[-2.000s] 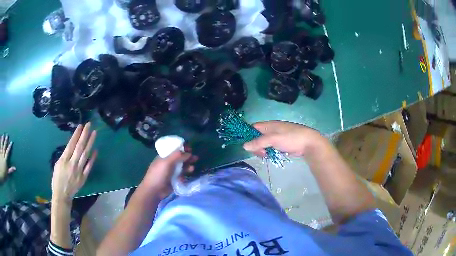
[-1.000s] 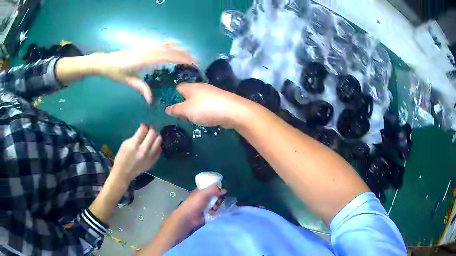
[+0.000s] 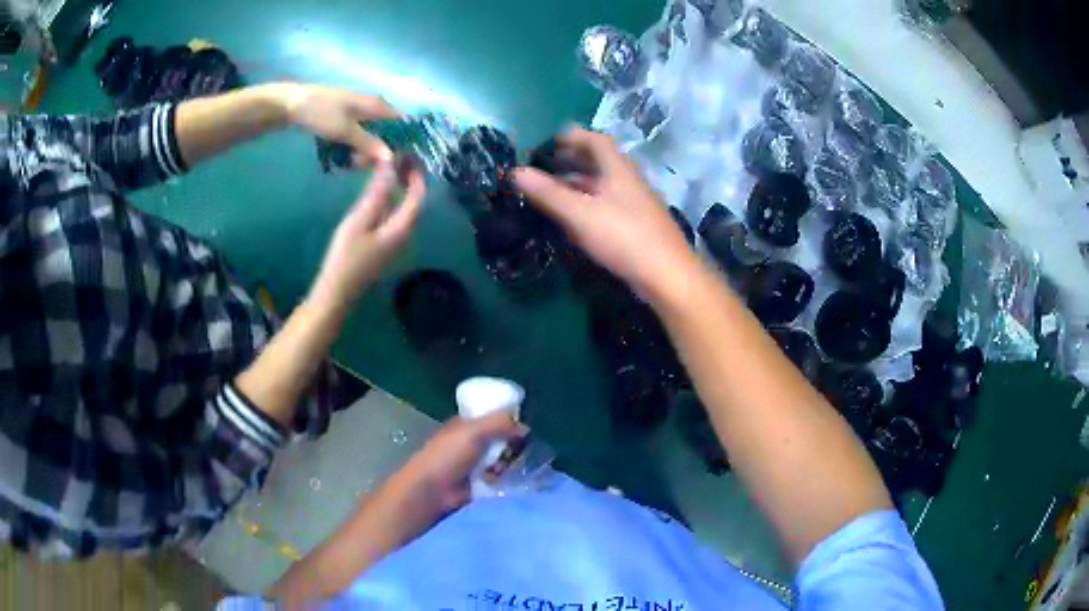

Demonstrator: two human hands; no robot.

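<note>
My left hand (image 3: 463, 456) is closed around a white wad (image 3: 488, 397) near my shirt, with clear film hanging below it. My right hand (image 3: 609, 215) is stretched forward over the heap, slightly blurred, its thumb and fingers around a black housing (image 3: 559, 160). More black housings (image 3: 516, 248) lie under and beside this hand. One black housing (image 3: 432, 307) sits apart, left of the heap. A bundle of thin greenish strands (image 3: 424, 134) lies on the mat beyond the heap, by a coworker's hand.
A coworker in a checked shirt (image 3: 108, 346) stands at the left, both hands (image 3: 380, 221) close together over the green mat (image 3: 263, 239). Bagged housings (image 3: 836, 131) lie on a white sheet (image 3: 705, 167) at the back right. Several black pieces (image 3: 167, 72) lie at the far left.
My view has swung left. The teal bundle has left my right hand and lies on the mat. My right hand has moved onto the black housings. My left hand still holds the white wad.
</note>
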